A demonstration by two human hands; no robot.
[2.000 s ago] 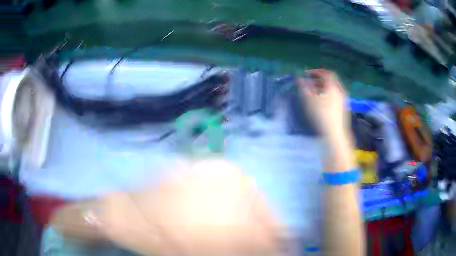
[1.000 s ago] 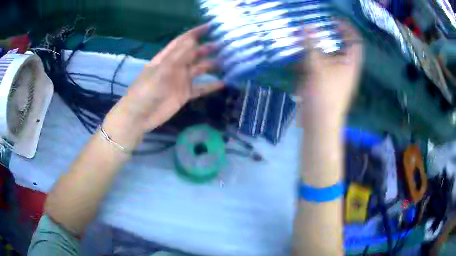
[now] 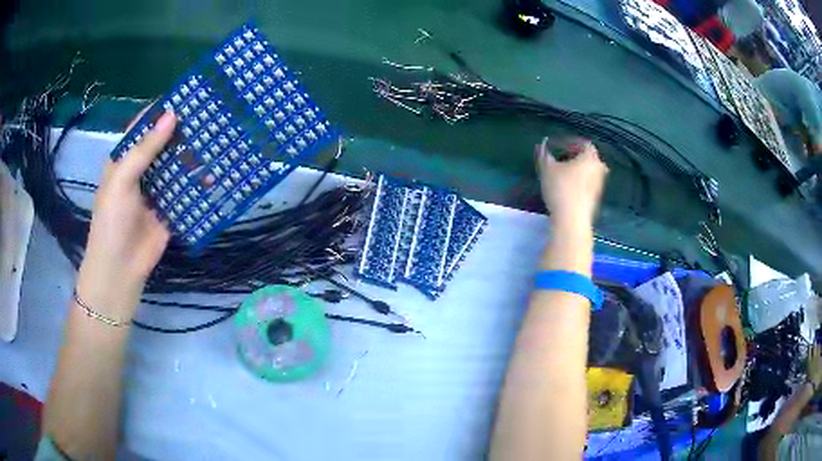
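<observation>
My left hand (image 3: 135, 212) holds several blue circuit board panels (image 3: 225, 135) fanned out at the upper left, thumb on their face. Rows of small pale parts show on them. My right hand (image 3: 572, 180) is raised over the green belt's near edge, fingers curled; whether it holds anything cannot be told. More blue panels (image 3: 419, 230) lie overlapping on the white foam sheet (image 3: 433, 378) between the hands. A green solder wire spool (image 3: 283, 333) lies flat on the sheet. A bundle of black cables (image 3: 261, 248) with stripped wire ends lies behind it, partly under the held panels.
A second black cable bundle (image 3: 541, 108) lies on the green belt (image 3: 360, 45). At right, a blue tray (image 3: 622, 266) holds a yellow sponge (image 3: 608, 396) and an orange-brown ring (image 3: 721, 338). A white fan edge (image 3: 13, 261) is at far left. People sit at the far right.
The panels moved from top centre to the upper left and are now in my left hand alone. My right hand has come away from them. The view has shifted and is sharper.
</observation>
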